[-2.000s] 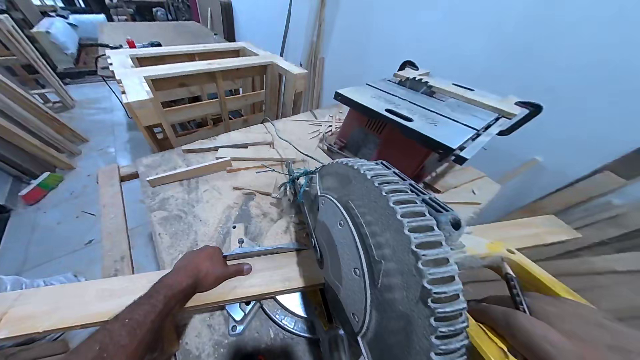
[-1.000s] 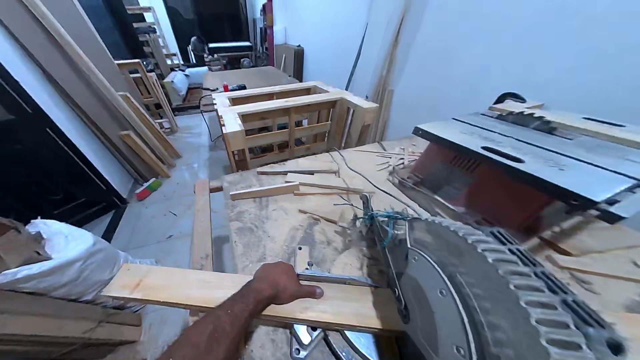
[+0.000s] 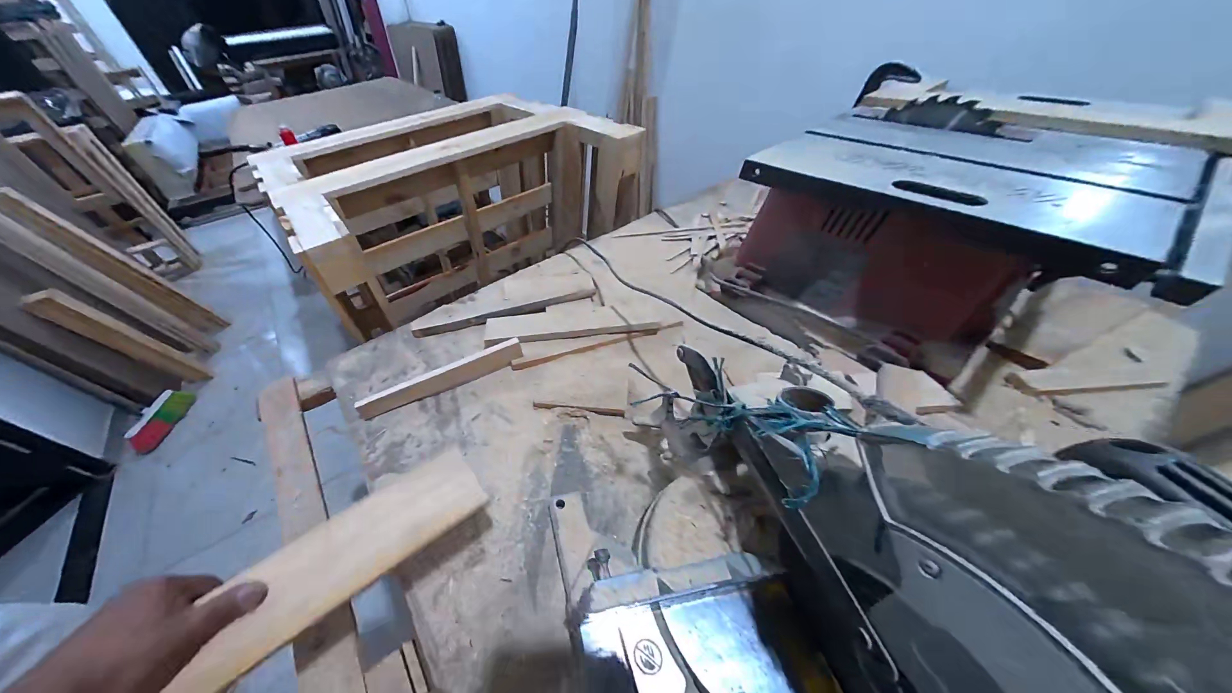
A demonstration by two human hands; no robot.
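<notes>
At the lower left, my left hand [image 3: 144,630] grips a light wooden board [image 3: 337,558], thumb on its upper face. The board slants up to the right, its far end over the edge of the wooden worktop [image 3: 510,462]. To its right stands a miter saw [image 3: 962,558] with a grey blade guard and teal cord tied around its front part. The saw's metal base [image 3: 693,635] has no board on it. My right hand is out of view.
A table saw [image 3: 962,173] with a bare toothed blade stands at the back right. Offcuts [image 3: 438,378] and a cable [image 3: 674,308] lie on the worktop. Behind is a pallet-wood frame [image 3: 462,192]; boards [image 3: 106,279] lean at left, near a brush [image 3: 159,421] on the floor.
My left hand has drawn the board off the miter saw's base, toward the lower left. My right hand, seen at the saw's right two seconds ago, has left the view. The view has swung left.
</notes>
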